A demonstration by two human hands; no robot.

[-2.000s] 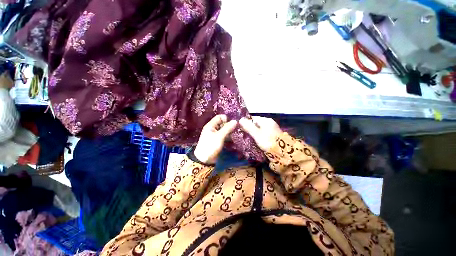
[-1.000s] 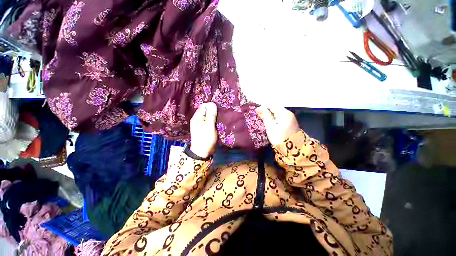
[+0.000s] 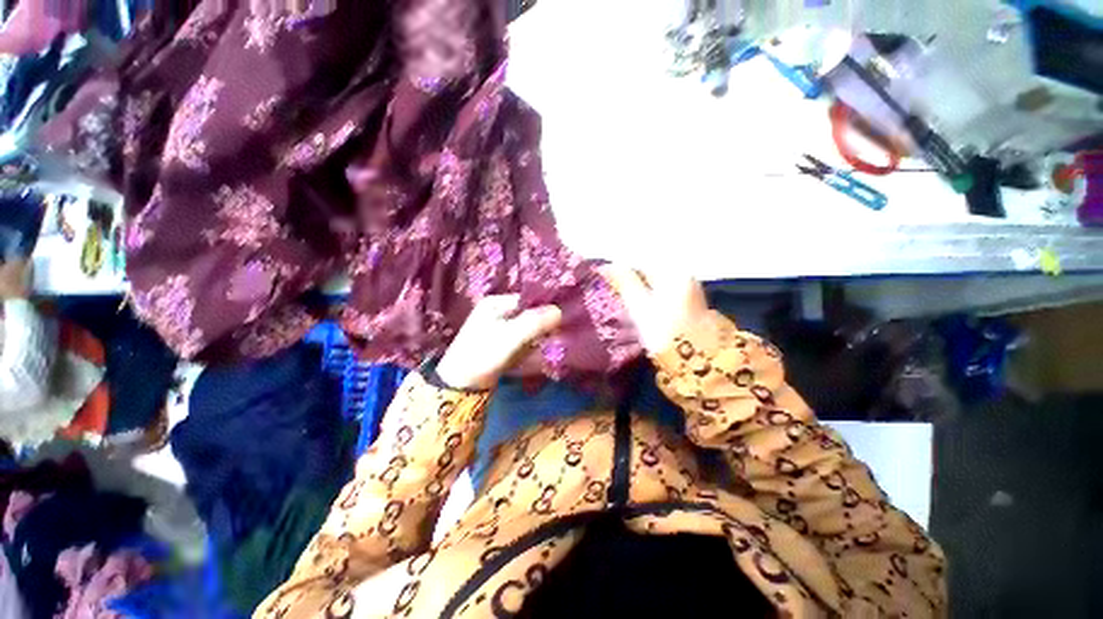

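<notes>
The maroon floral fabric (image 3: 278, 206) lies in a large bunched heap over the left part of the white table and hangs over its front edge. My left hand (image 3: 494, 342) grips the hanging part near its lower edge, thumb on top. My right hand (image 3: 659, 302) pinches the right edge of the same fabric near the table's front edge. A short stretch of fabric spans between the two hands. The fingertips are slightly blurred and partly hidden by the cloth.
The white table (image 3: 677, 181) bears teal thread snips (image 3: 844, 181) and red-orange scissor loops (image 3: 864, 137). Machine parts (image 3: 714, 46) are at the top. Below left are a blue crate (image 3: 358, 385) and dark cloth (image 3: 248, 435). Another person's sleeve (image 3: 27, 363) shows at far left.
My left hand has moved a little left and down, its thumb now pointing right across the fabric. The fabric between the hands is less flat. The view has shifted, so the table items appear further left.
</notes>
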